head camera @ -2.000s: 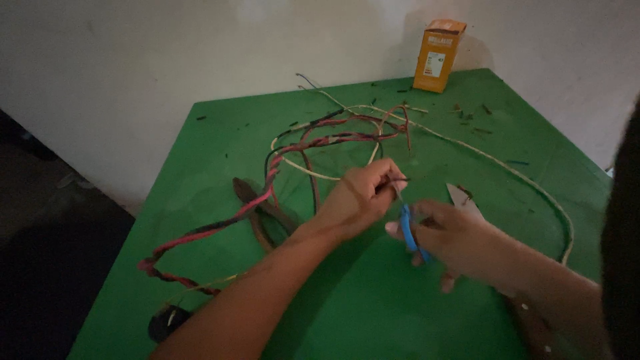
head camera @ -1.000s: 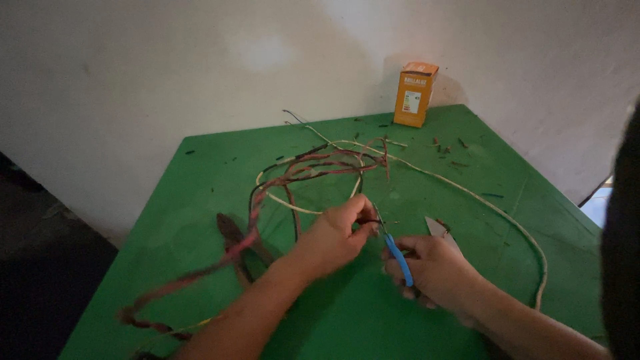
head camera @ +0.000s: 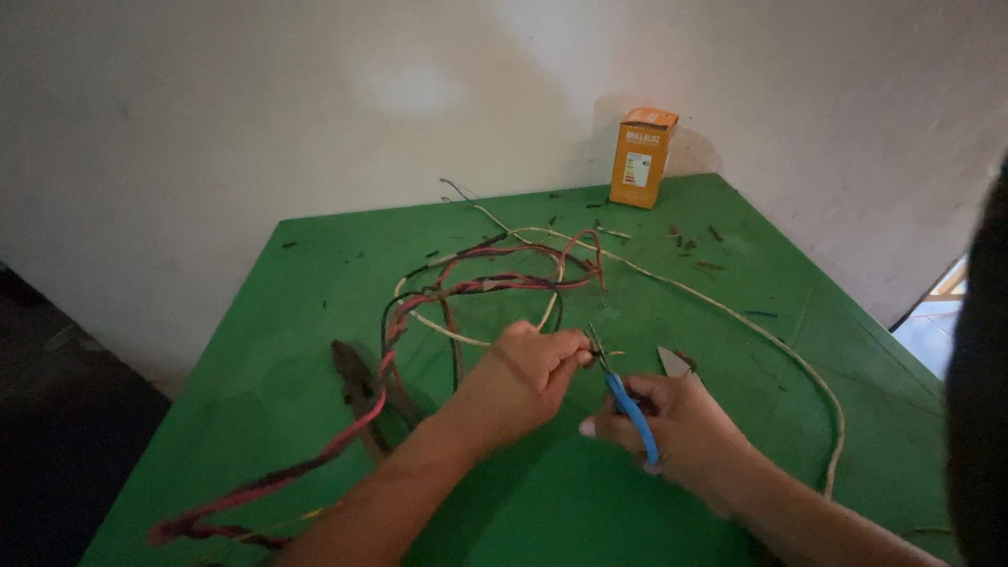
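My left hand (head camera: 524,378) pinches a dark wire near its end, and a short pale tip (head camera: 616,353) sticks out to the right. Blue-handled scissors (head camera: 634,413) are in my right hand (head camera: 669,429), their blades across the wire just beside my left fingertips. Behind and left of my left hand lies a loose bundle of twisted red and black wires (head camera: 472,285). A cream cable (head camera: 732,311) loops through the bundle and curves round to the right. Rusty pliers (head camera: 362,390) lie left of my left forearm, which partly hides them.
An orange light bulb box (head camera: 642,161) stands at the back of the green table (head camera: 504,496), near the wall. A pointed metal blade (head camera: 674,362) lies just behind my right hand. Small scraps of insulation (head camera: 693,242) are scattered over the back of the table.
The scissors have turned in my right hand, with their blades now across the wire by my left fingertips. The view has shifted somewhat.
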